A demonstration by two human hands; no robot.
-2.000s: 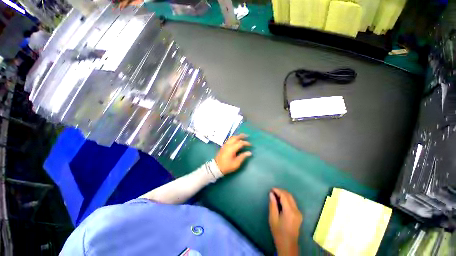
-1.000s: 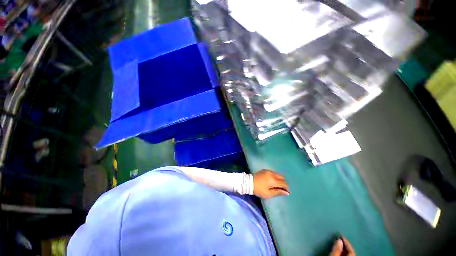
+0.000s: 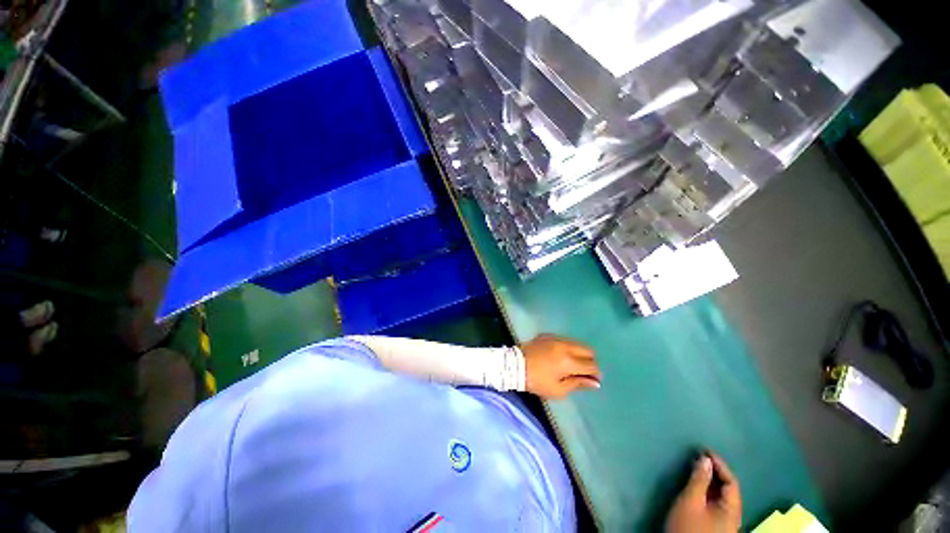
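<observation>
My left hand (image 3: 560,367) rests loosely on the green bench edge, empty, fingers slightly bent. My right hand (image 3: 708,500) is at the bottom, partly cut off, with a small dark gap between thumb and fingers; nothing shows in it. A power adapter block (image 3: 867,402) lies on the dark belt at the right, white on top, with parts showing at its near-left end. Its black cord (image 3: 898,344) lies coiled beyond it. White-faced pieces (image 3: 682,277) lie at the inner edge of a tall stack of silver metal shields (image 3: 583,135).
An open blue bin (image 3: 313,224) stands below the bench edge at left, with more blue beneath. Yellow sheets (image 3: 917,156) stand across the dark grey belt (image 3: 776,245). Pale yellow sheets (image 3: 792,521) show at the bottom edge. The green floor (image 3: 266,338) has yellow-black striping.
The view has swung left, bringing the blue bin into full view and pushing the adapter toward the right edge. My left hand's fingers have drawn closer together. Both hands stay near the bench.
</observation>
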